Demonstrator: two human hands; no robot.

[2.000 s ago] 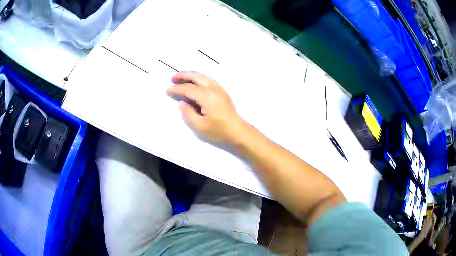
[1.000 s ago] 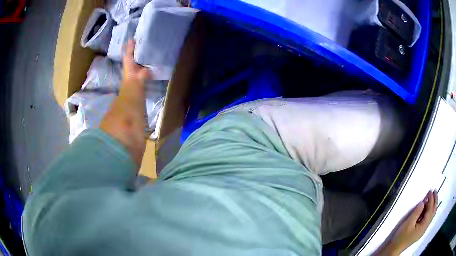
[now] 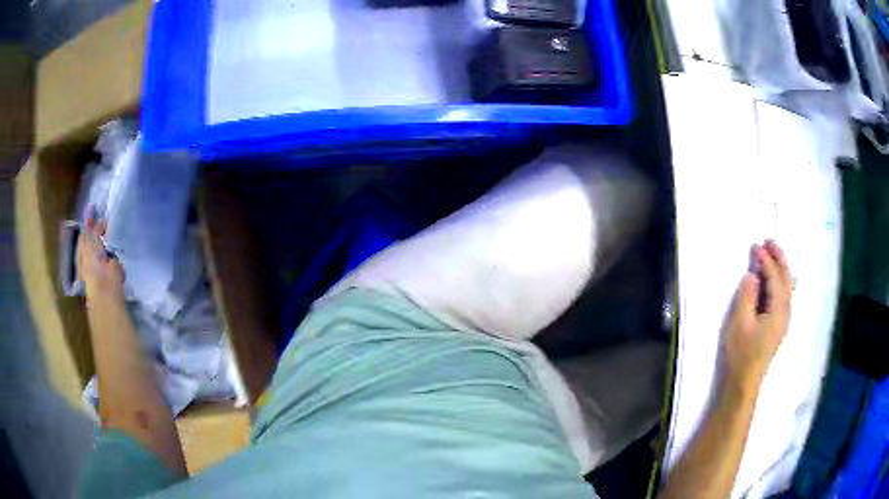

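My left hand [image 3: 100, 261] is inside the brown cardboard carton [image 3: 54, 322] at the left, fingers up against the white-grey bags. It is small and blurred, and whether it grips a bag is not clear. The bags [image 3: 146, 224] lie crumpled and overlapping; one dark-edged opening shows beside my fingers. My right hand [image 3: 763, 302] rests on the white sheet [image 3: 716, 195] at the right, fingers slightly curled, with nothing seen in it.
A blue bin [image 3: 390, 132] with a white lining stands at the top, overlapping the carton's corner. Black units [image 3: 546, 63] lie in its right end. A bag with a dark unit [image 3: 814, 39] lies at the top right. My legs are between carton and bench.
The view has turned from the bench to the carton and bin. My left hand has moved deeper among the bags. My right hand stays on the white sheet.
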